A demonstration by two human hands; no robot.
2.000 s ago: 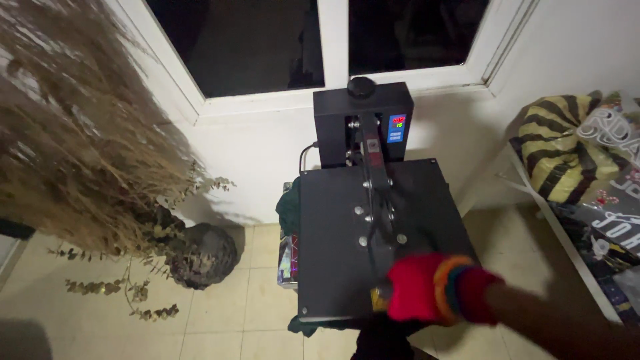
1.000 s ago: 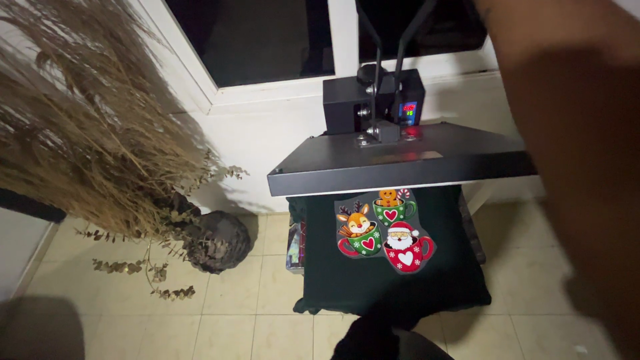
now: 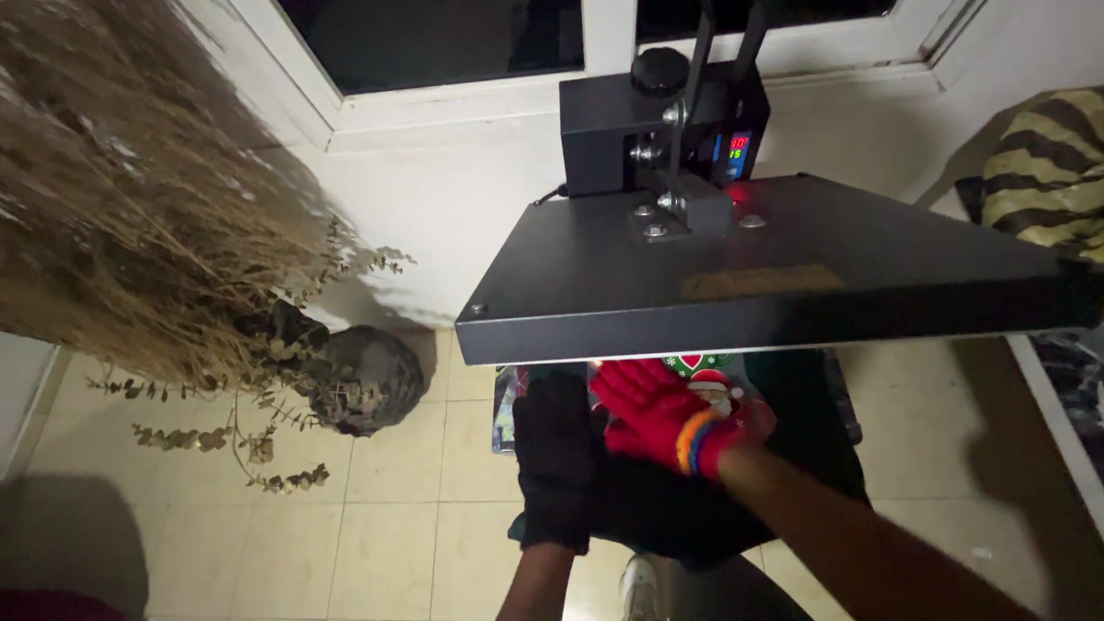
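Note:
A heat press stands below the window, its black upper platen (image 3: 586, 276) raised and tilted above a dark green garment (image 3: 802, 448). My left hand (image 3: 556, 457), in a black knit glove, lies flat on the garment's left part and holds nothing. In a red knit glove with a striped cuff, my right hand (image 3: 660, 414) rests palm down over the printed transfer film (image 3: 720, 392), fingers pointing up and left. Part of a Santa mug picture shows beside it; the platen and my hand hide the rest. The press's control box (image 3: 664, 129) has a lit display.
Dried pampas grass (image 3: 129, 198) and a dark woven vase (image 3: 366, 379) stand at the left. At the right are a striped bag (image 3: 1048, 172) and a white-edged table (image 3: 1056, 431). The raised platen overhangs my hands closely. A shoe (image 3: 639, 586) shows on the tiled floor below.
The platen was down two seconds ago with my red-gloved hand at its front; it is now raised. That hand has come down onto the film, and my black-gloved hand lies on the garment.

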